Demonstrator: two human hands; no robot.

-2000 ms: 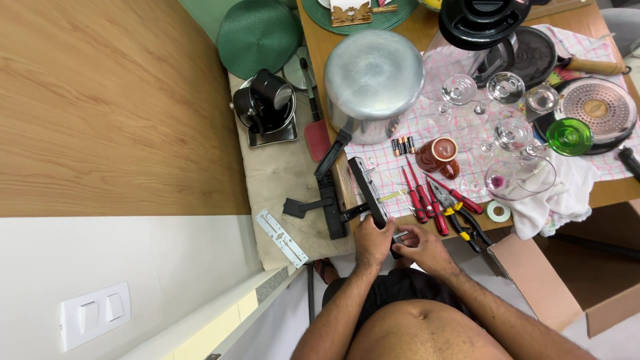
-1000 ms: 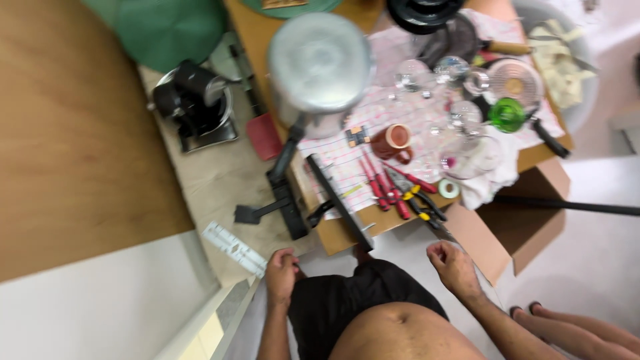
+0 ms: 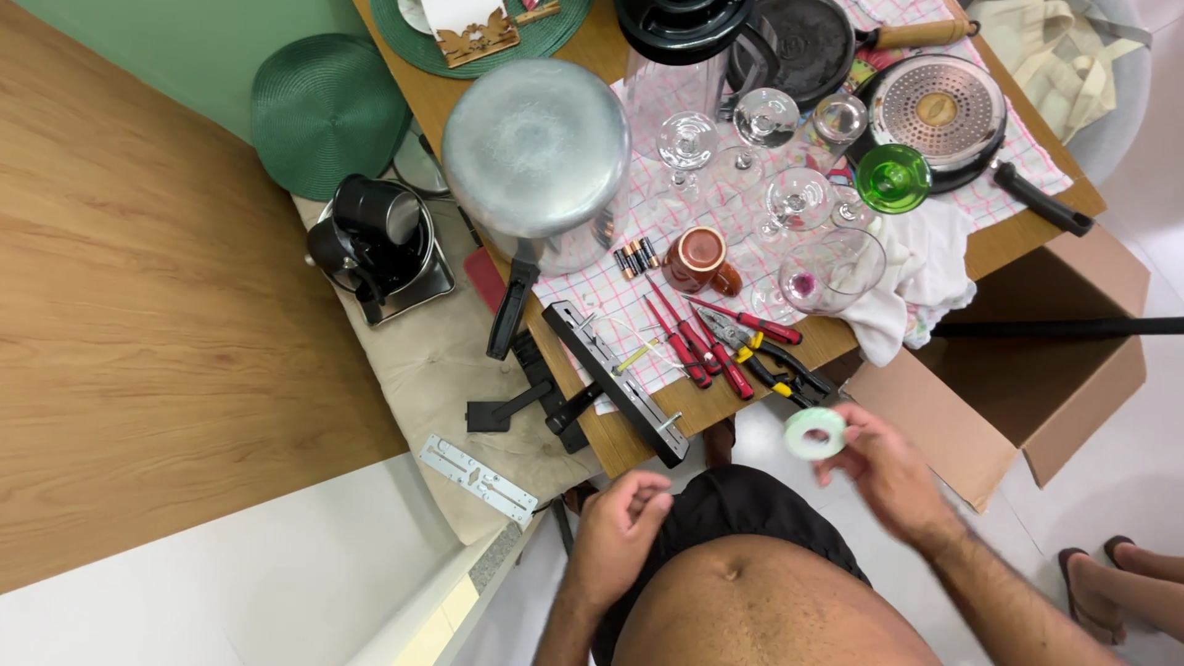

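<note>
My right hand holds a roll of pale green-white tape by its edge, off the table's front edge. My left hand is empty with its fingers loosely curled, below the table corner. Nearest to it, a long black metal bracket with screws standing in it lies on the table corner. Red-handled screwdrivers and pliers with black and yellow grips lie to the right of the bracket. Several batteries lie beside an upturned brown mug.
An upturned aluminium pot, glasses and a frying pan crowd the table. A perforated metal plate and black bracket parts lie on a cushioned bench. An open cardboard box stands right; another person's feet show lower right.
Two seconds ago both hands were at the black bracket; it now lies untouched. The tape roll, earlier on the table edge beside the pliers, is now in my right hand.
</note>
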